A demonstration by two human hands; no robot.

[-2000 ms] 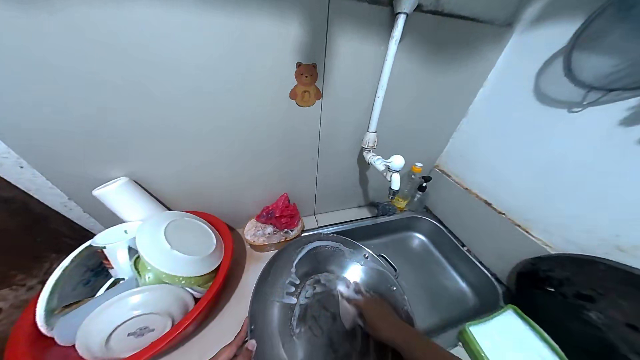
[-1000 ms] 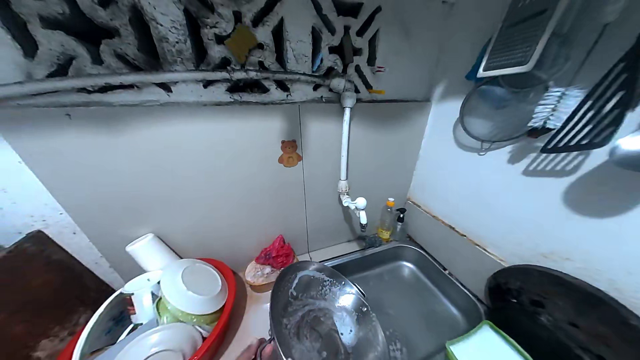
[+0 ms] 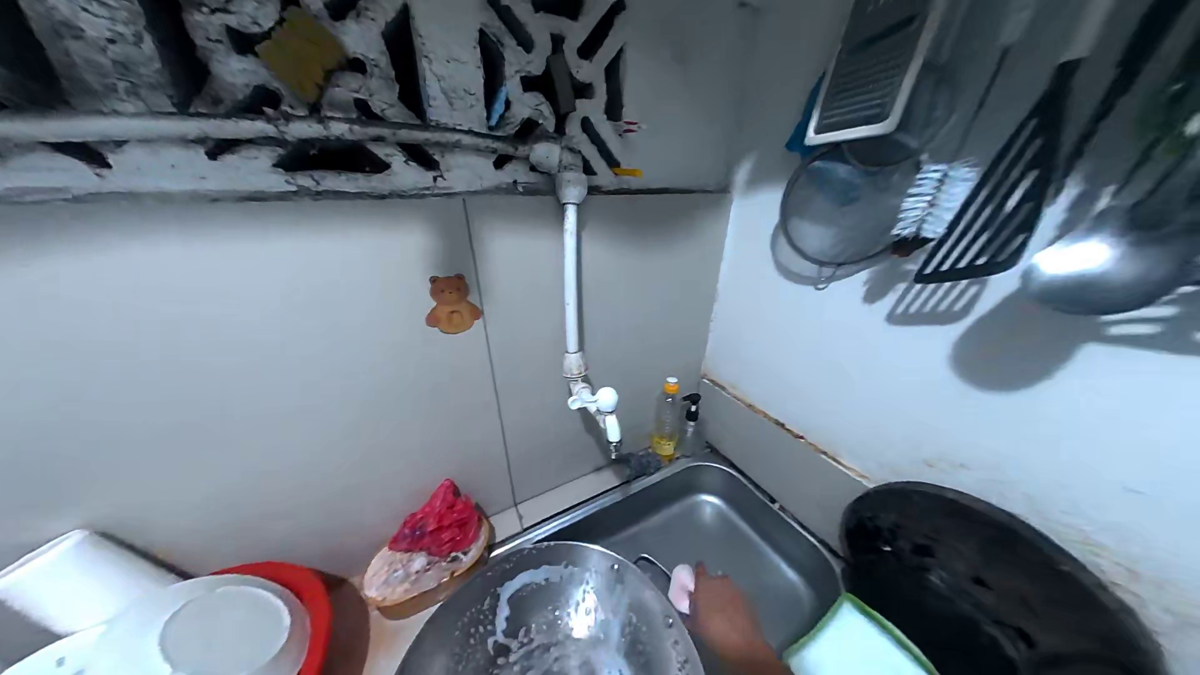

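A large metal pan (image 3: 562, 619) with soapy streaks inside stands tilted at the bottom middle, over the left edge of the steel sink (image 3: 778, 553). At its right rim, beside the wire handle, my right hand (image 3: 727, 619) grips a pale pink sponge or cloth (image 3: 682, 588). My left hand is out of the frame. Behind the sink hangs a white plastic tap (image 3: 595, 401). To the pan's left, crumpled red netting (image 3: 441, 520) lies on a whitish, soapy block or dish (image 3: 417, 572).
Washed white bowls (image 3: 225, 628) fill a red basin (image 3: 314, 600) at the left. A dark round pan (image 3: 994, 581) leans by the right wall, near a green-rimmed container (image 3: 858, 637). Bottles (image 3: 667, 422) stand behind the sink. A slotted turner (image 3: 1008, 187) and strainer (image 3: 844, 206) hang at upper right.
The right hand has moved from inside the pan, where it was two seconds ago, to its right rim. The left hand has left the view. The view has tilted upward.
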